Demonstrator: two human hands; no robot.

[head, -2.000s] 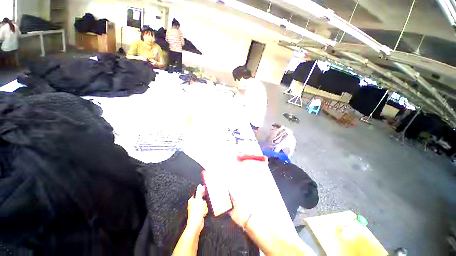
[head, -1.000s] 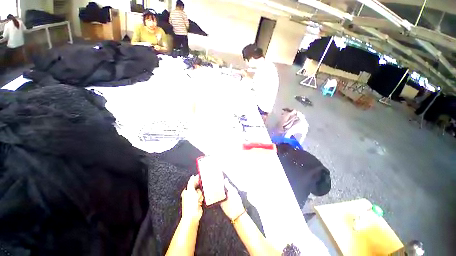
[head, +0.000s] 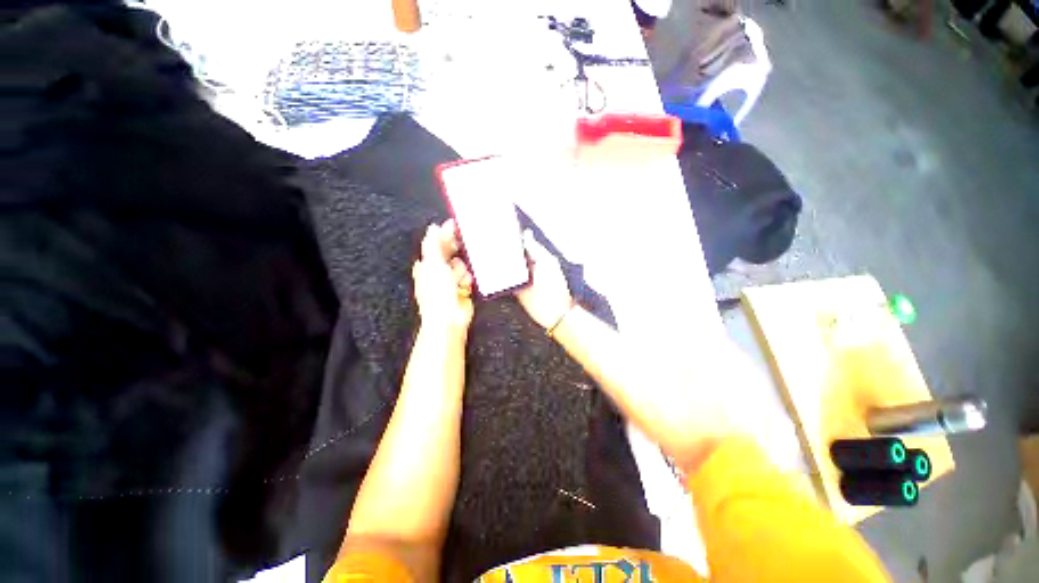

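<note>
A smartphone [head: 490, 228] in a red-edged case is held upright above the garment, its screen washed out and bright. My left hand [head: 442, 277] grips its lower left side with the fingers curled. My right hand [head: 546, 281] holds its lower right edge. A charcoal speckled coat piece [head: 513, 456] lies under my forearms, across my lap and the table edge. No needle can be made out in my hands.
A black garment heap [head: 148, 285] fills the left. Striped thread [head: 342, 85], an orange-brown cone [head: 406, 14], a red item [head: 629, 128] and black tangled cords [head: 575, 34] lie beyond. At right, a wooden board [head: 849, 353] bears black cylinders [head: 875, 490] and a metallic flask [head: 934, 417].
The view has tilted down, bringing the board's cylinders, flask and my sleeves into view; the people at the far side have left it. Both hands still hold the phone.
</note>
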